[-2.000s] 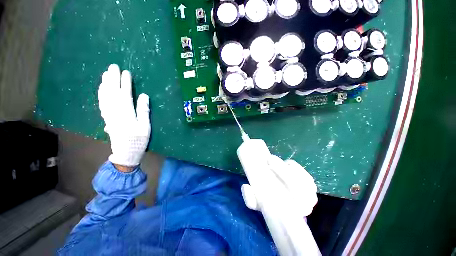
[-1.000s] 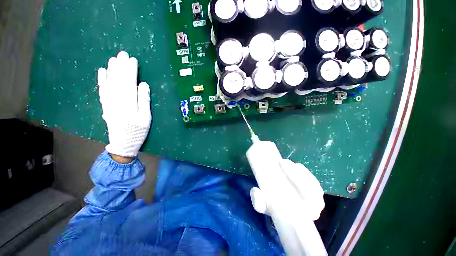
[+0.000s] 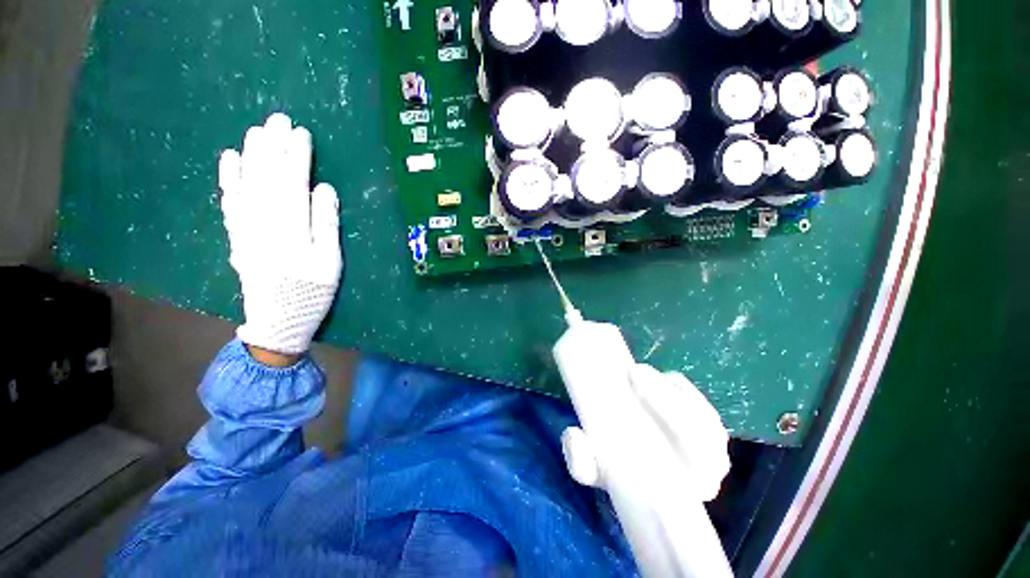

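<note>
The green circuit board lies on the green mat and is cut off by the top edge. Rows of black capacitors with white tops stand on it, with white adhesive between them. My right hand, in a white glove, is shut on the white glue syringe. Its thin needle points at the small blue components on the board's near edge; whether it touches them I cannot tell. My left hand, in a white glove, lies flat on the mat, left of the board, fingers mostly together, holding nothing.
The green mat has a screw at its near right corner. A curved white-and-red strip runs along its right side, with a green surface beyond. A black object is at the lower left.
The needle tip has moved right, from the corner of the capacitor block to the blue components, and then stayed there. My left hand has slid slightly forward in the picture.
</note>
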